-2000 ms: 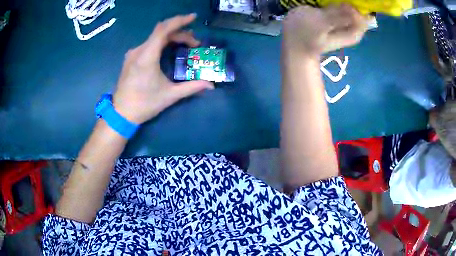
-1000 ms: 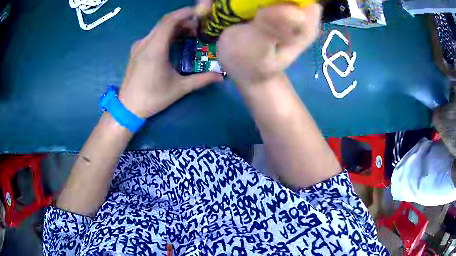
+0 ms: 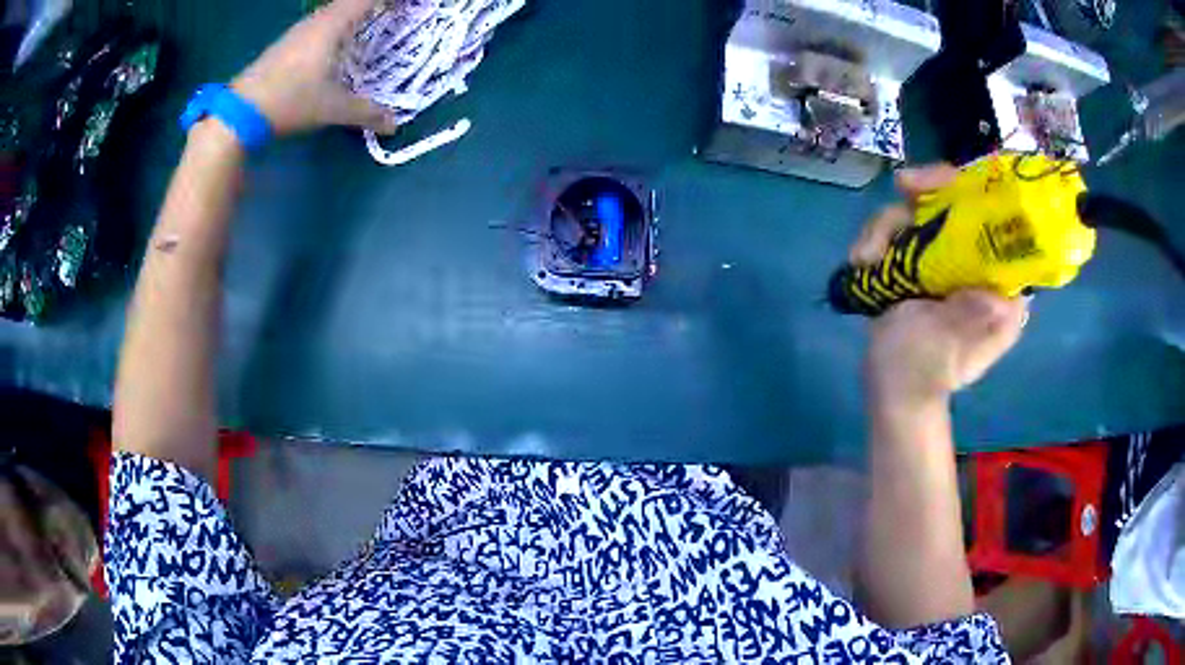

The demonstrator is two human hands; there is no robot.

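Note:
A black housing (image 3: 594, 237) lies on the green table in front of me, hollow side up, with a blue cylinder (image 3: 610, 231) inside its round hollow. No hand touches it. My right hand (image 3: 938, 312) holds the yellow electric screwdriver (image 3: 1001, 231) to the right of the housing, its dark tip pointing left. My left hand (image 3: 316, 81) is at the pile of white strips (image 3: 435, 52) at the upper left, its fingers at the pile's left edge; whether it grips a strip cannot be told. A loose bent white strip (image 3: 422, 143) lies just below the pile.
Two silver-white metal boxes, likely screw feeders (image 3: 808, 98), stand at the upper right. Dark units with green boards (image 3: 78, 169) cluster at the far left. The driver cord (image 3: 1133, 221) runs off to the right. A red stool (image 3: 1040, 513) is below the table edge.
My left hand has let go of the unit and moved up left to the white strips. The unit now shows its hollow side, not its board. My right hand has moved the screwdriver away to the right.

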